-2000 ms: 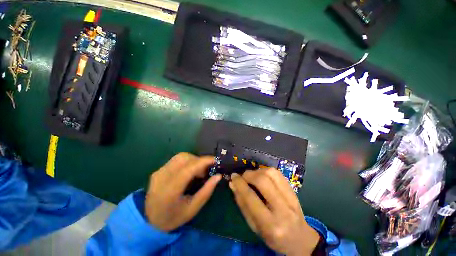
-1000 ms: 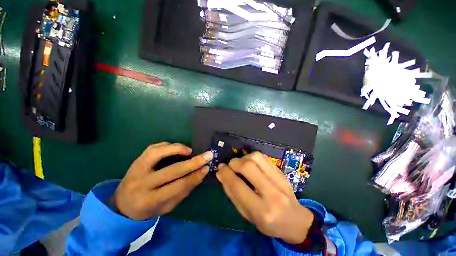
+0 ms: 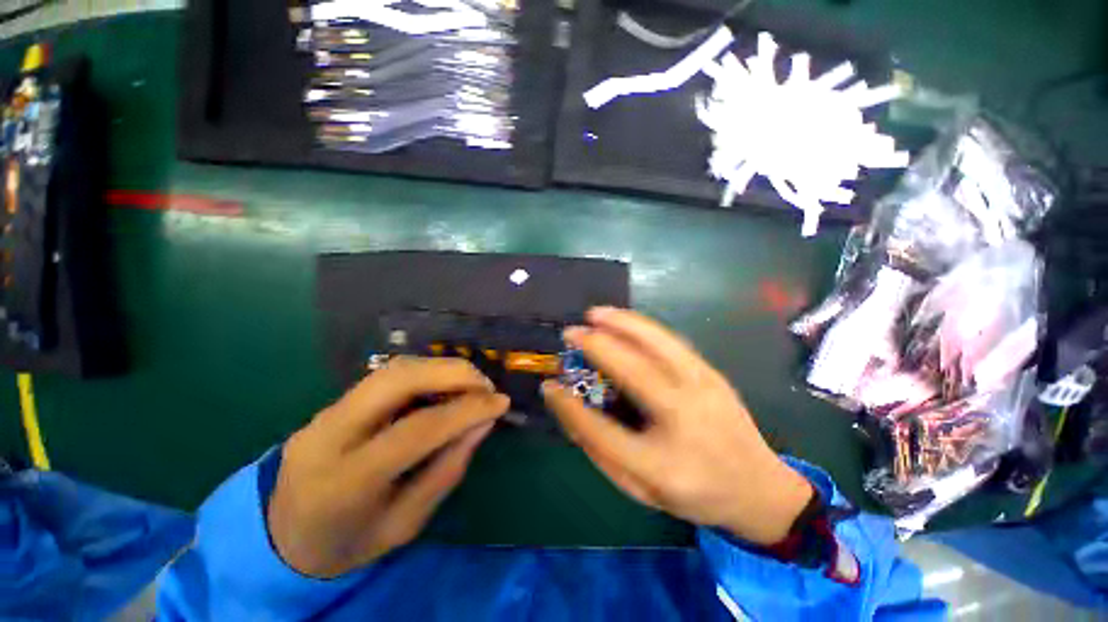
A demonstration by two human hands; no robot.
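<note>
An open black phone body [image 3: 468,331] lies crosswise on a flat black foam holder [image 3: 419,277] in front of me. Its blue main board [image 3: 588,384] is at the right end, with an orange flex [image 3: 531,362] beside it. My left hand [image 3: 383,456] is over the body's left and middle part, fingertips together at its near edge; whether they pinch anything is hidden. My right hand [image 3: 680,425] is around the main board end, thumb and fingers apart on either side of the board. A small white piece [image 3: 519,277] lies on the foam.
A foam tray [image 3: 255,116] with rows of flex cables is at the back. A second tray [image 3: 638,140] holds white strips [image 3: 790,122]. Clear plastic bags [image 3: 960,304] lie at right. Another phone body [image 3: 27,219] on foam is at far left. Blue sleeves show at both lower corners.
The view has shifted, so the bench things sit further left. My left hand has moved right along the phone body to its middle. My right hand has moved to the main board and its fingers have spread.
</note>
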